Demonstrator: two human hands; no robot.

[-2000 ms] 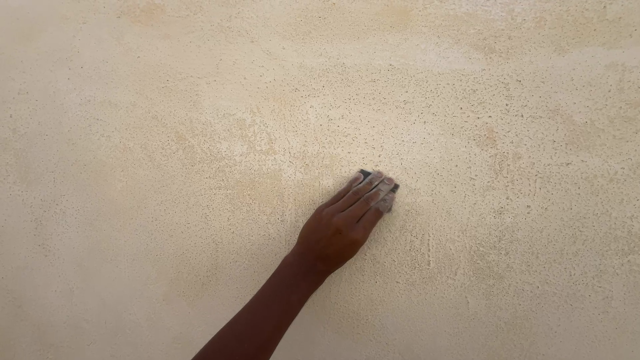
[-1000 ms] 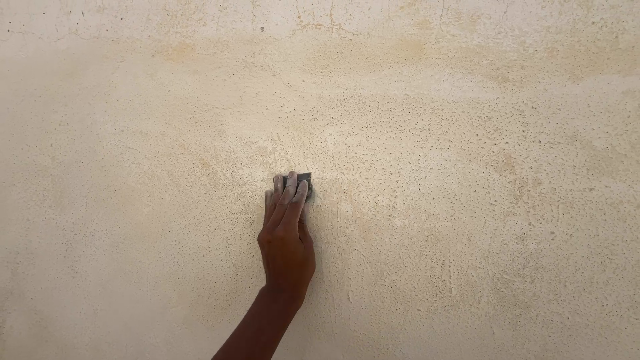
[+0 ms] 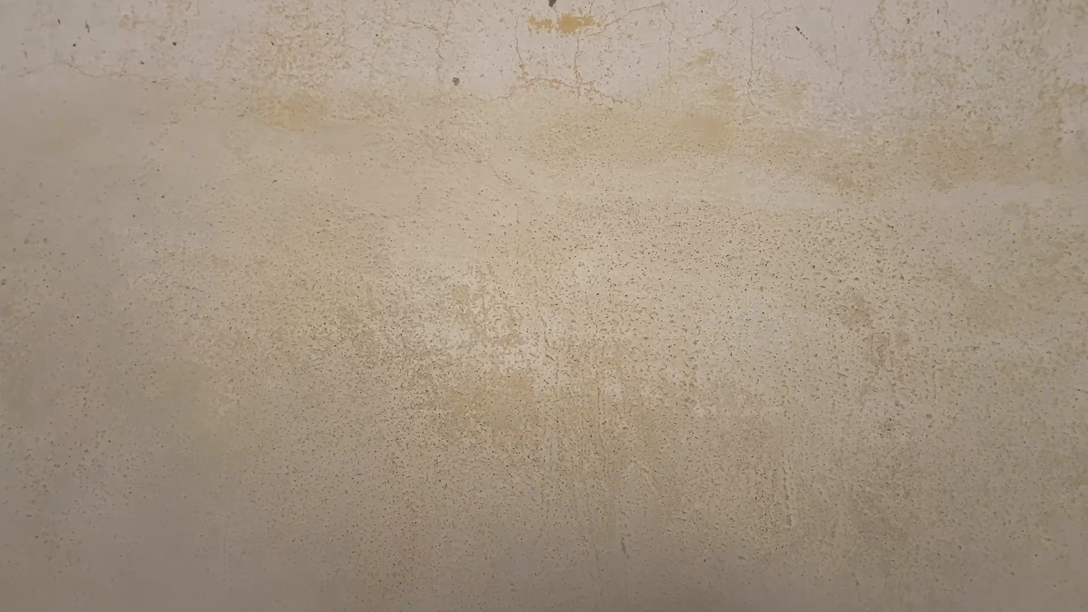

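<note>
A pitted, cream-coloured wall (image 3: 544, 340) fills the whole head view. Small dark pits cover its middle and right side, and the surface looks smoother at the left. Ochre patches (image 3: 293, 109) run across the upper part. Neither my left hand nor my right hand is in the frame, so what they hold or touch cannot be seen.
Fine cracks (image 3: 578, 83) branch through a paler band along the top of the wall. A yellow-brown spot (image 3: 563, 23) and a few dark specks (image 3: 456, 82) mark that band.
A hand pressing a small dark block to the wall moved left between the earlier frames and is now out of view. The view has shifted upward.
</note>
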